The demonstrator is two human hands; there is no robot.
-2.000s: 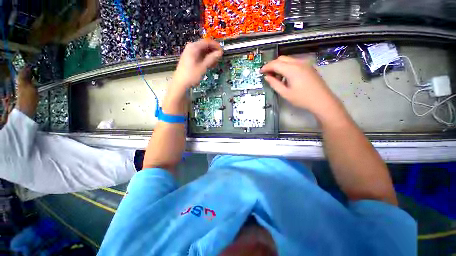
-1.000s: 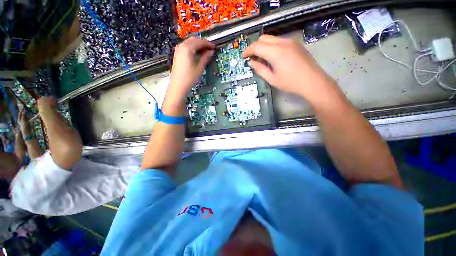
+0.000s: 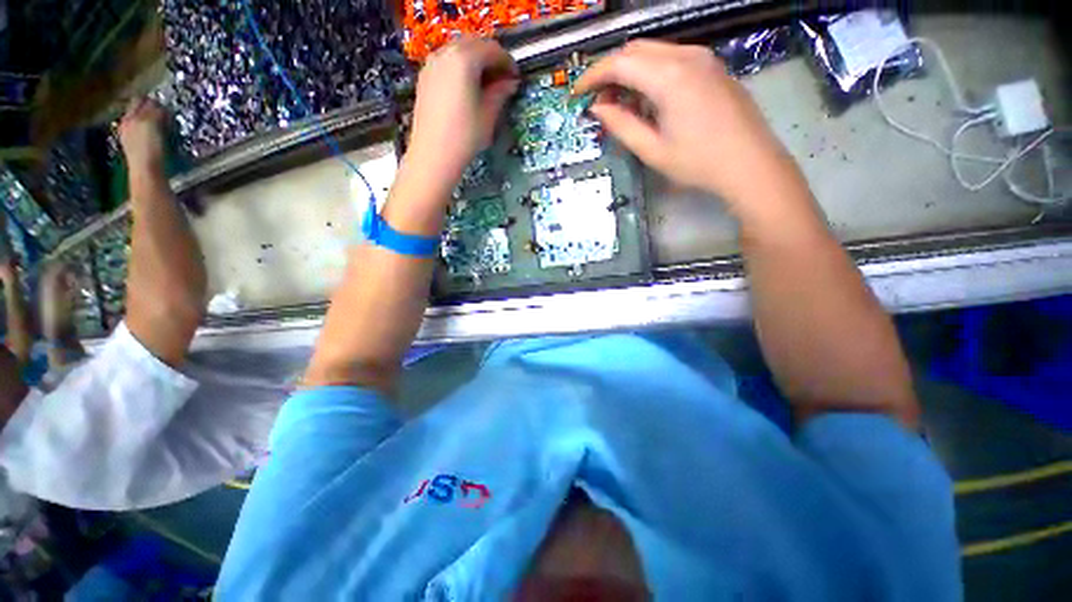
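Note:
A dark board carrier (image 3: 631,235) lies in the channel in front of me with four circuit boards. The upper right board (image 3: 557,127) has an orange component (image 3: 560,79) at its top edge. The lower right board (image 3: 575,220) has a large white area. The lower left board (image 3: 476,239) is green. My left hand (image 3: 461,104), with a blue band on the wrist, covers much of the upper left board, fingertips bent together. My right hand (image 3: 661,108) is at the right edge of the upper right board, thumb and finger close together. Whether either hand holds a small part cannot be seen.
Heaps of orange components (image 3: 494,21) and black components (image 3: 341,53) lie behind the metal rail. A silvery-black bag (image 3: 864,53) and a white adapter (image 3: 1020,108) with looped cable lie in the channel at right. Another person's arm (image 3: 161,235) reaches over the line at left.
The view has shifted, so the carrier and heaps appear higher. Both hands stay over the upper boards. The other person's arm has lifted and reaches towards the heaps.

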